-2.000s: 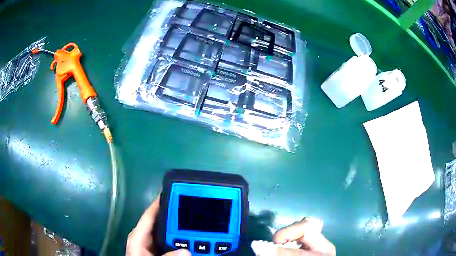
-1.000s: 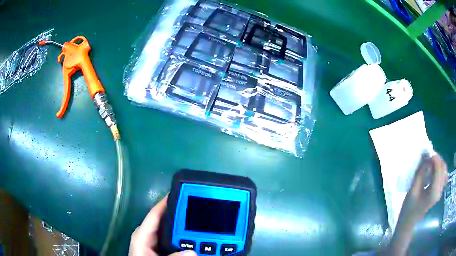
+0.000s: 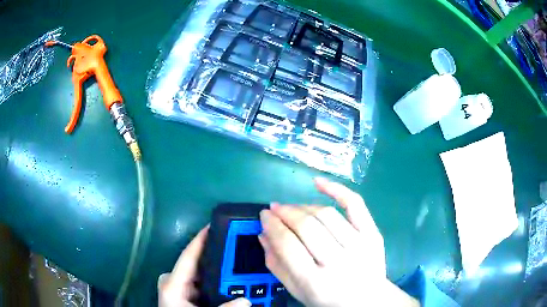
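A battery tester with a black case, blue face and dark screen is at the bottom centre. My left hand holds it by its left side, with the thumb by the buttons. My right hand lies over the tester's right half, fingertips at the upper edge and screen. It hides the right part of the face. I cannot tell whether anything is under or between its fingers.
A lens sheet pack lies ahead. An orange air blow gun with its hose is left, beside crinkled plastic. An open solvent bottle, a marked bottle and a white sheet are right.
My right hand was near the tester with a small white piece, went to the white sheet at right, and is now over the tester's face. My left hand keeps holding the tester.
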